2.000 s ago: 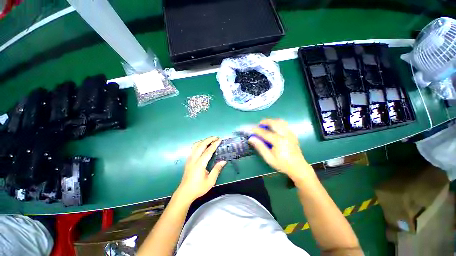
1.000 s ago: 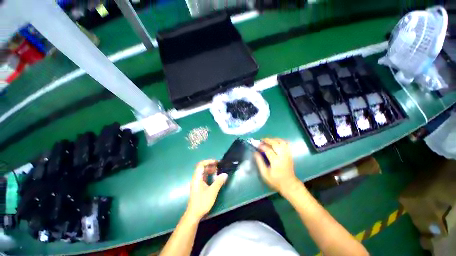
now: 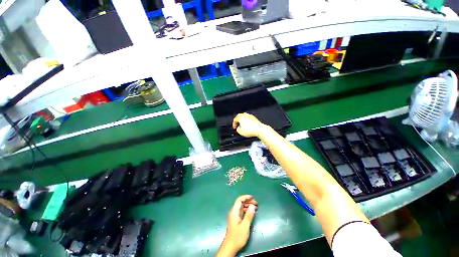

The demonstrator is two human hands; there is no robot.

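My right hand (image 3: 246, 125) is stretched out over the black tray stack (image 3: 251, 103) at back centre. Its fingers are curled down; whether they hold anything cannot be told. My left hand (image 3: 242, 219) is near the bench's front edge, loosely curled with thumb and fingers apart, and no housing shows in it. The blue-handled pliers (image 3: 304, 203) lie on the green bench beside my right forearm. A pile of tiny metal pieces (image 3: 235, 175) lies on the bench. The clear bag (image 3: 264, 159) with black parts is partly hidden by my right forearm.
Black housings (image 3: 108, 201) are heaped at left. A blister tray (image 3: 370, 155) holding housings is at right, near the white fan (image 3: 432, 105). A labelled zip bag (image 3: 205, 163) lies at the foot of the white post (image 3: 173, 100). A white shelf (image 3: 216, 50) spans the back.
The black housing is gone from my hands. The pliers have left my right hand and lie on the bench. My right arm has reached forward to the tray stack. The view has tilted up.
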